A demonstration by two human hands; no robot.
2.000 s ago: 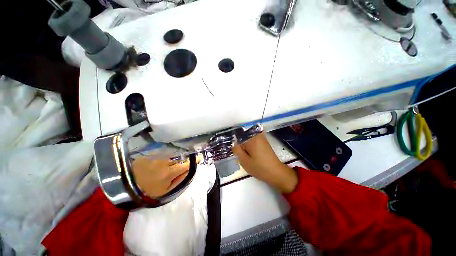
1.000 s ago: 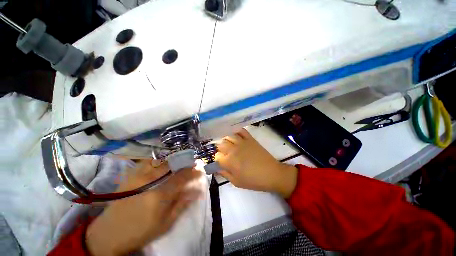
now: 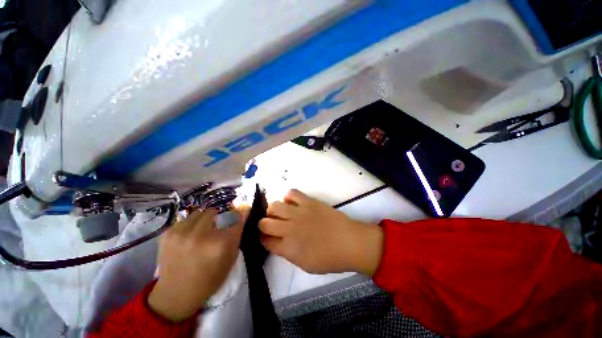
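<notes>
The white sewing machine head with a blue stripe and "JACK" lettering crosses the view. My left hand lies on the white puffy cloth, its fingers close to the needle area, where the fingertips are partly hidden. My right hand has its curled fingers at the edge of the dark fabric strip, just right of the lit needle area. The strip runs from there down toward my lap beside the white cloth. The presser foot is mostly hidden by my left fingers and metal parts.
A black smartphone lies on the table right of the needle area. Black thread snips lie beyond it. Green-handled scissors are at the right edge. A curved metal guard is at left. Checked cloth shows below the table edge.
The view has moved closer to the needle area and right. My left hand has moved up to the needle area onto the cloth. My right hand has shifted slightly down, onto the dark strip's edge.
</notes>
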